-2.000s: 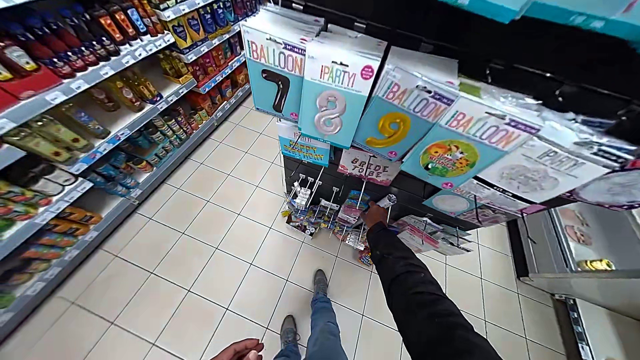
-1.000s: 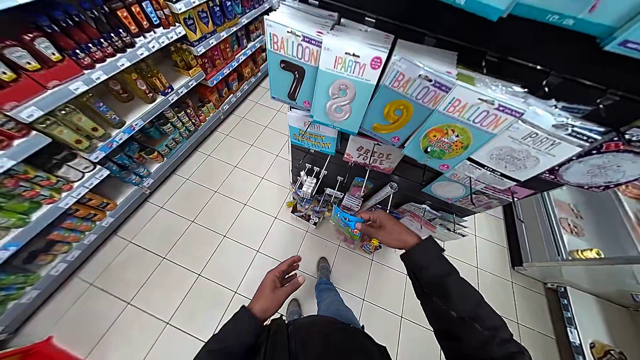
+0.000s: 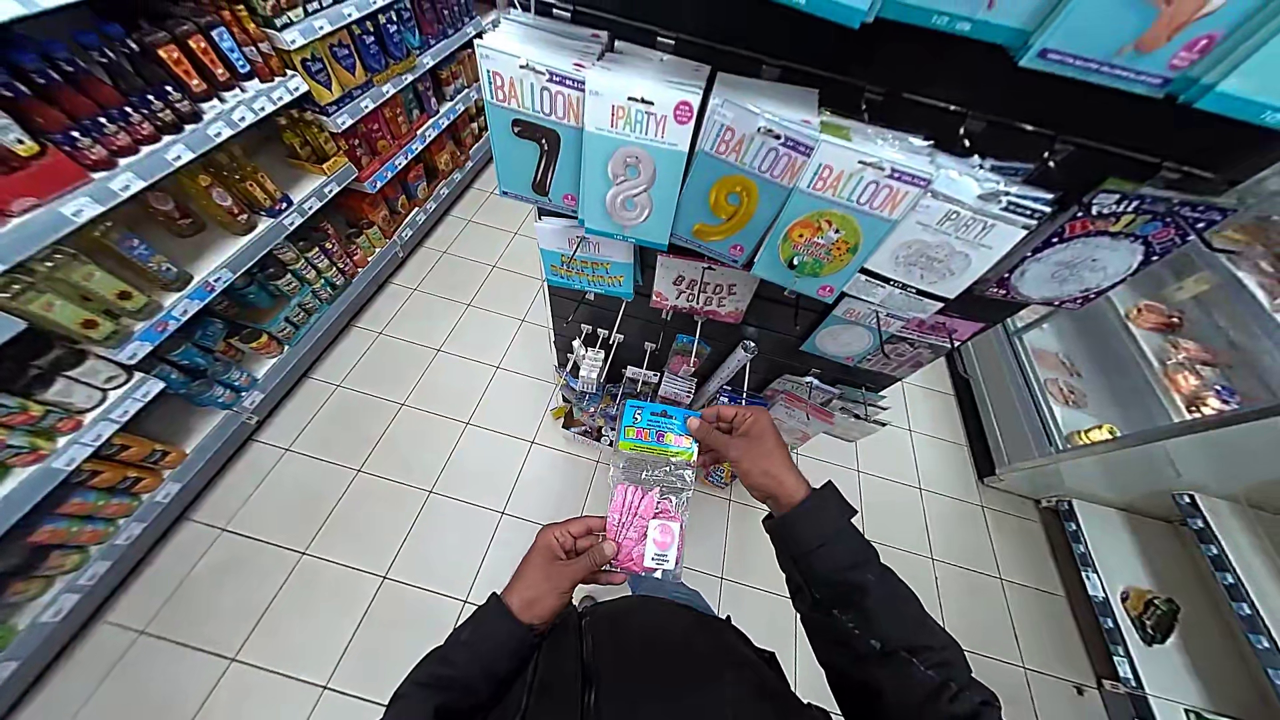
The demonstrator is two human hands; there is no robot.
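A clear plastic packet of pink balloons (image 3: pixel 632 515) with a blue and green header card is held between both hands, upright and facing me. My right hand (image 3: pixel 750 452) pinches the upper right corner of the card. The lower left edge of the packet is in the grip of my left hand (image 3: pixel 566 565), between thumb and fingers. Just behind the packet, small packs hang on metal hooks (image 3: pixel 592 362) low on the black rack. Above them hang a pink "Bride to be" pack (image 3: pixel 704 290) and a silver number 8 balloon pack (image 3: pixel 640 150).
Shelves of bottles and jars (image 3: pixel 215 290) run along the left. The black display rack (image 3: pixel 860 60) with more balloon packs (image 3: pixel 845 215) stands ahead. A glass-fronted cabinet (image 3: pixel 1130 370) and a low shelf (image 3: pixel 1190 600) are at the right. Pale floor tiles (image 3: pixel 390 440) lie between.
My right hand, reaching to the low hooks at first, has come back with the balloon packet. My left hand, open and apart from it a second ago, now grips the packet's lower edge.
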